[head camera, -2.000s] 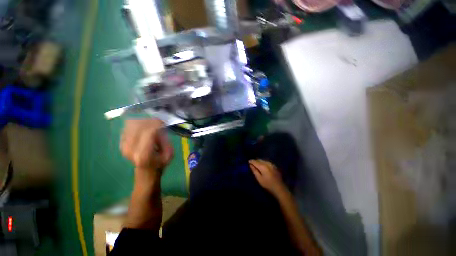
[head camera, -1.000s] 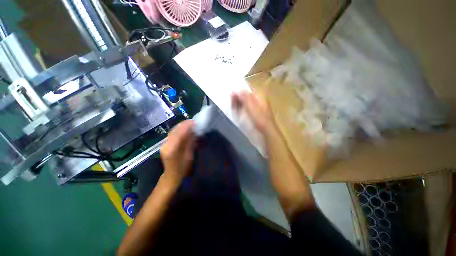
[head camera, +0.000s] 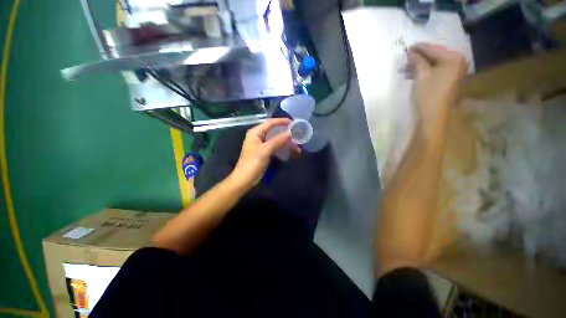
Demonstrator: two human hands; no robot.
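Note:
My left hand (head camera: 264,146) holds a translucent whitish fan blade (head camera: 300,131) by its hub, above my lap. The open round cup of the hub faces me. My right hand (head camera: 433,65) is over the white sheet (head camera: 378,93), its fingertips pinched together at the small dark parts (head camera: 400,42). Whether a part is between the fingertips cannot be told. The metal press (head camera: 242,77) stands ahead to the left of the held blade.
The carton of cloudy white blades (head camera: 503,186) is at the right, beside my right forearm. A blue knob (head camera: 306,66) and black hoses are at the press side. A closed printed carton (head camera: 118,239) is on the green floor at lower left.
The view has turned right to left across the bench. My right hand has reached forward to the small parts. My left hand still holds the blade, whose hub now shows clearly.

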